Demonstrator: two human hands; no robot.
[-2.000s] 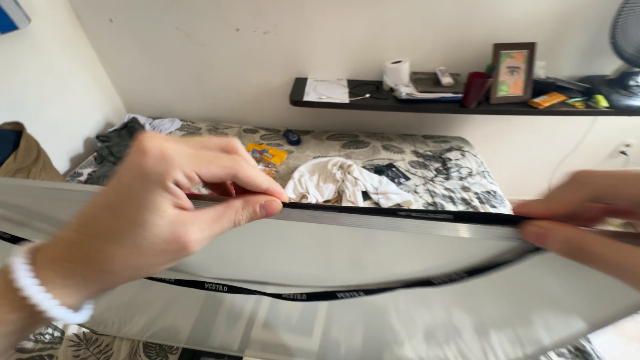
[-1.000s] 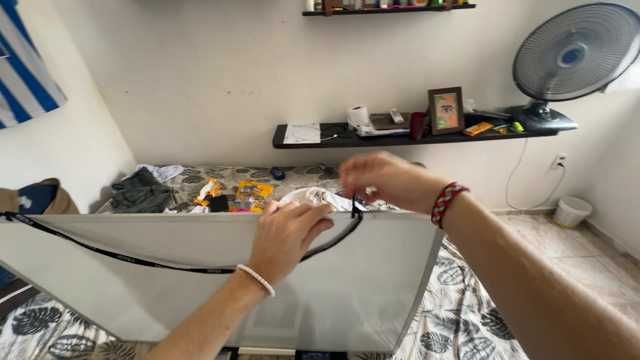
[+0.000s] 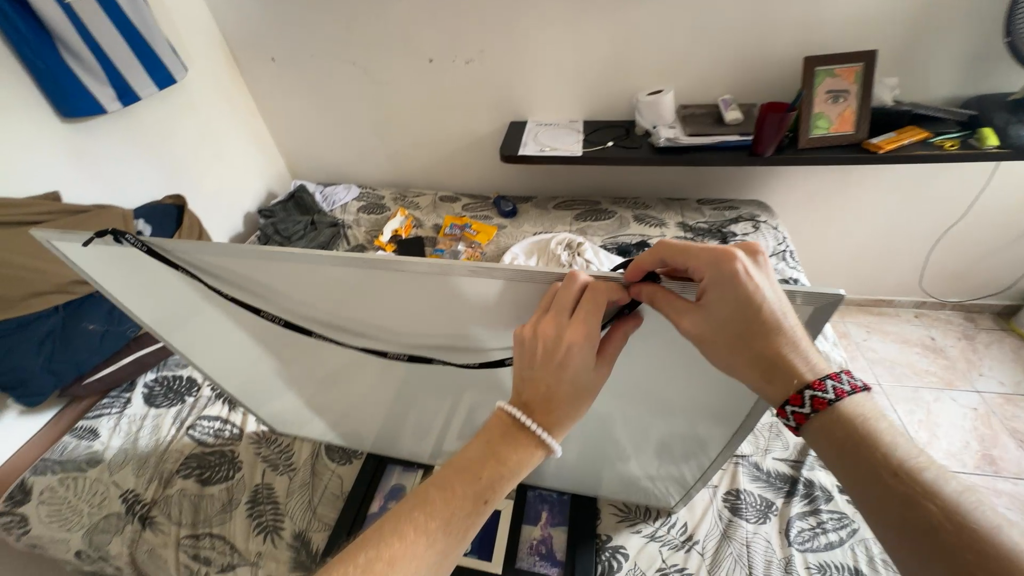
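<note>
A large whiteboard-like panel with a metal frame [image 3: 384,400] stands tilted on the bed. A black printed lanyard strap [image 3: 320,336] hangs in a curve across its face, its far left end at the panel's upper left corner. My left hand [image 3: 564,344], with a white bead bracelet, pinches the strap at the top edge, right of the middle. There my right hand [image 3: 712,304], with a red, black and white woven bracelet, pinches a dark looped part of the strap against the frame. The fingers hide how the loop runs.
The bed [image 3: 216,480] has a leaf-patterned cover. Framed pictures [image 3: 544,528] lie below the panel. Behind it are snack packets [image 3: 464,232], a white cloth [image 3: 560,252] and dark clothing [image 3: 300,220]. A black wall shelf [image 3: 640,154] holds a framed drawing [image 3: 836,100].
Two seconds ago my hands were wide apart, holding the strap along the panel's top edge. They came together on the strap by one second ago and are now pressed close at the edge.
</note>
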